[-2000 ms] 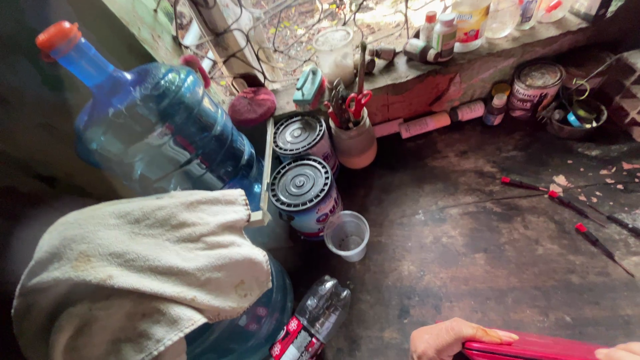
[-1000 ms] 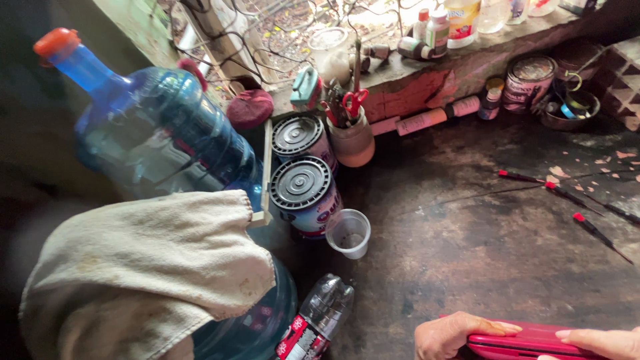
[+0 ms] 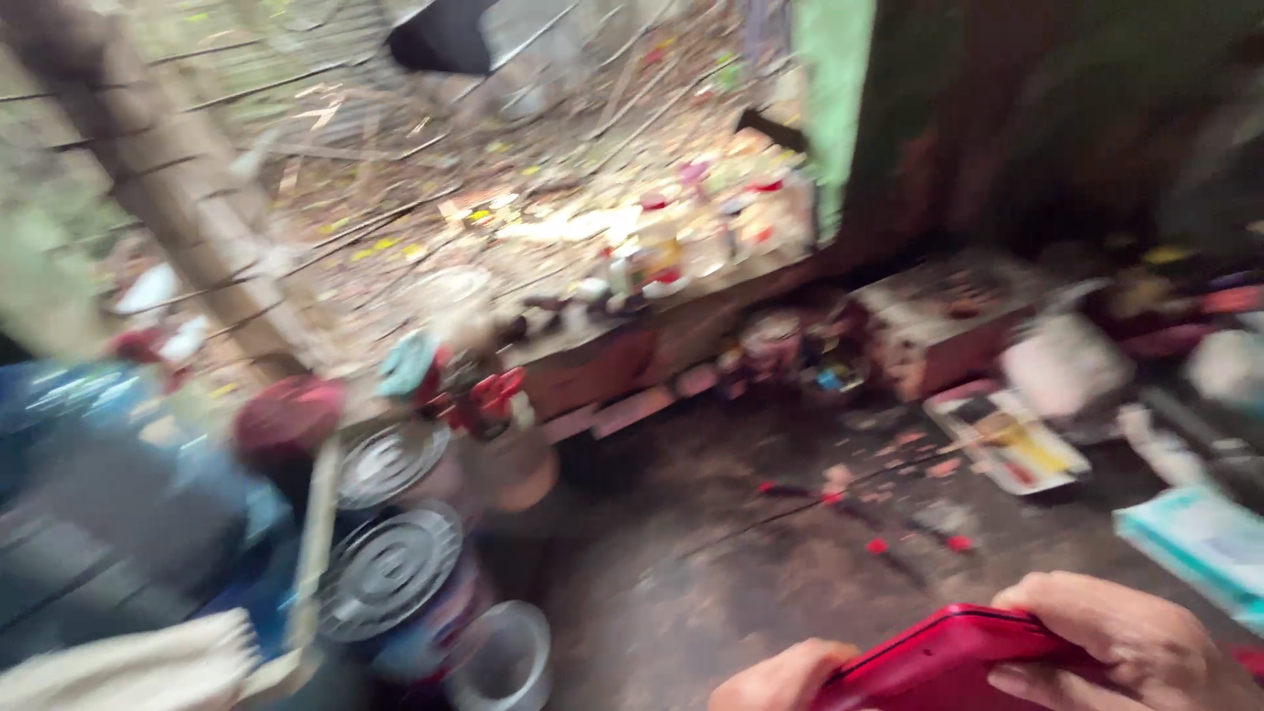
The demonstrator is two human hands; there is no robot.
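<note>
A red, flat, case-like object with a dark seam along its edge [image 3: 948,657] is held between both hands at the bottom right. My left hand [image 3: 785,676] grips its left end, cut off by the lower frame edge. My right hand [image 3: 1126,642] holds the right end, thumb and fingers on it. Just beyond the hands, several thin screwdriver-like tools with red ends [image 3: 877,546] lie on the dark tabletop [image 3: 632,612]. The view is blurred, so fine detail does not show.
At left stand lidded paint cans [image 3: 395,573], a clear plastic cup [image 3: 504,657], a pot with red-handled scissors [image 3: 509,464], a large blue bottle [image 3: 128,494] and a cloth [image 3: 128,667]. A white tray [image 3: 1007,439] and a teal-white packet [image 3: 1200,548] lie right; bottles line the sill.
The view has swung up and to the right, bringing in the tray and packet. The red object is still in both hands and now sits tilted, with more of my right hand showing.
</note>
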